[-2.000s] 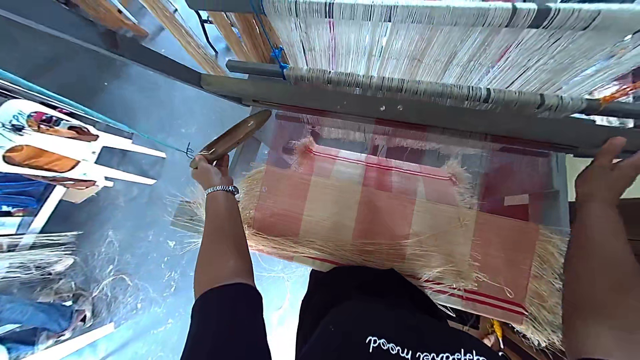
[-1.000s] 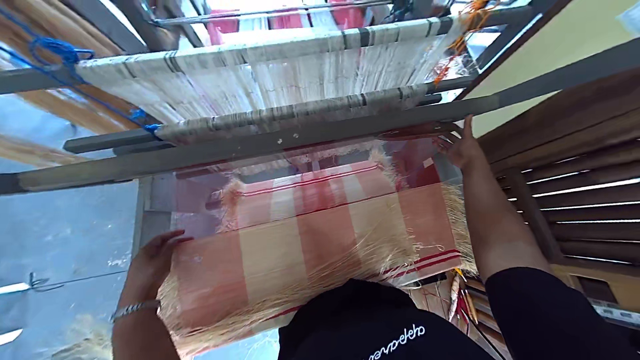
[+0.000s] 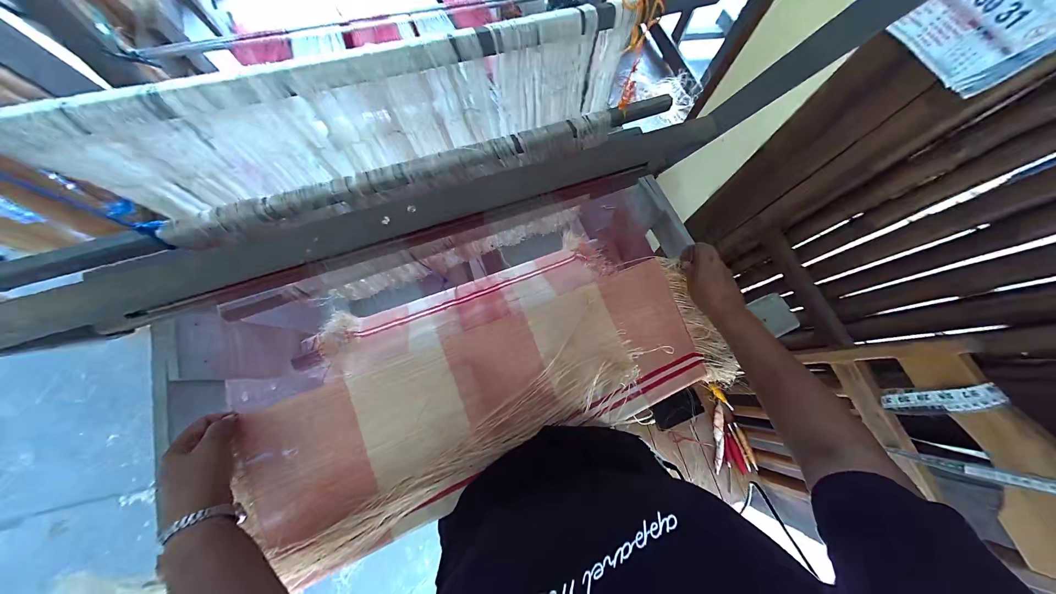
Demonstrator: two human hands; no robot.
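Note:
Striped salmon-and-beige woven cloth spans the front of a wooden handloom, with sheer warp threads behind it and loose straw-coloured fibre ends along its near side and edges. My left hand, with a chain bracelet at the wrist, is at the cloth's left edge, fingertips together on it. At the right edge near the fringe, my right hand has its fingers curled at the cloth's border. Behind runs the loom's grey wooden beater beam, and beyond it hang the white string heddles. No shuttle shows in either hand.
To the right stands a wall of dark wooden slats with a printed calendar above. A measuring tape lies across a wooden frame. Red and pale thread-wound bobbins hang by the cloth's right corner.
The wooden shuttle in my left hand two seconds ago is out of sight now. My right hand has come down from the beater beam to the cloth's right edge. The view has swung right.

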